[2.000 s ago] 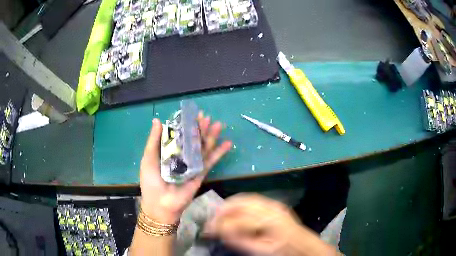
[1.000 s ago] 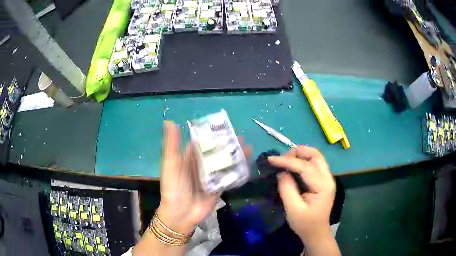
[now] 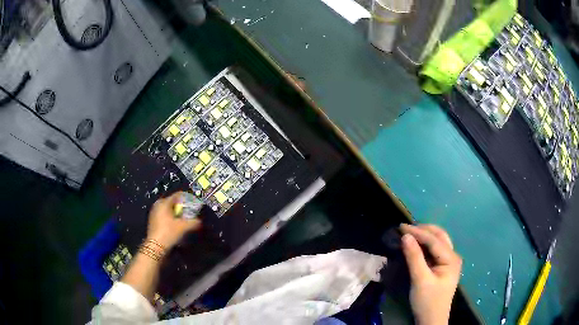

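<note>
My left hand (image 3: 166, 223) holds a power supply unit (image 3: 189, 206) at the near corner of a block of units (image 3: 219, 147). These units stand in close rows, yellow parts up, on a black side tray (image 3: 254, 219) with a pale edge, low at the left. Whether the held unit touches the tray cannot be told. My right hand (image 3: 433, 263) is over the bench edge, its thumb and fingers pinched on a dark cloth (image 3: 393, 238). The cloth partly merges with the dark background.
The teal mat (image 3: 419, 165) borders the bench edge. A black foam sheet (image 3: 501, 171) bears more units (image 3: 530, 89) beside a green wrapped roll (image 3: 470, 47). A yellow utility knife (image 3: 536, 295) and thin silver tool (image 3: 507, 292) lie lower right. A grey panelled box (image 3: 70, 82) stands upper left.
The view has turned left towards the side tray. My left hand has moved the unit from over the bench edge to the tray. My right hand still holds the dark cloth.
</note>
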